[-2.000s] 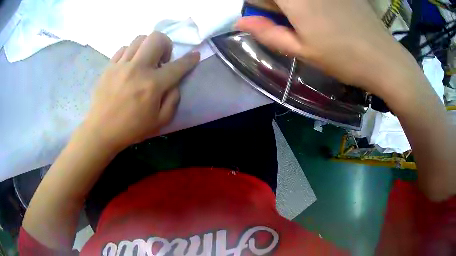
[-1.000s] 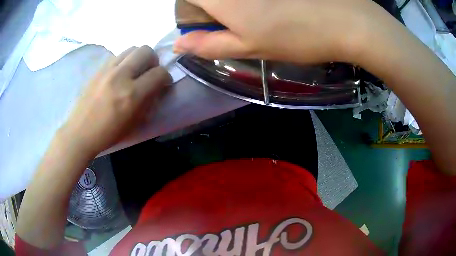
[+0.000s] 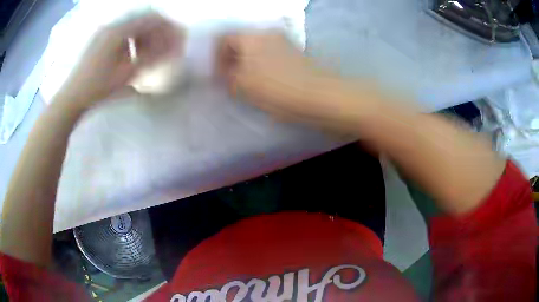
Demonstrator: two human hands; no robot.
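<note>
The bright white garment [image 3: 207, 15] lies on the padded ironing board [image 3: 177, 159] at the top left and middle. My left hand [image 3: 133, 53] is over the garment's left part, its fingers curled and blurred by motion. A small pale patch of cloth shows just below its fingers. My right hand [image 3: 254, 65] is to the right of it at the garment's near edge, also blurred; whether it pinches cloth cannot be told. The steam iron [image 3: 481, 17] stands at the board's far right, with no hand on it.
The board's near edge runs diagonally in front of my red top. A round wire-fronted object [image 3: 124, 242] is below the board at the lower left. Crumpled white pieces [image 3: 520, 118] are at the right, beyond the board's edge.
My right hand has let go of the iron, which now stands at the far right, and has moved beside my left hand. My left hand has moved up over the garment.
</note>
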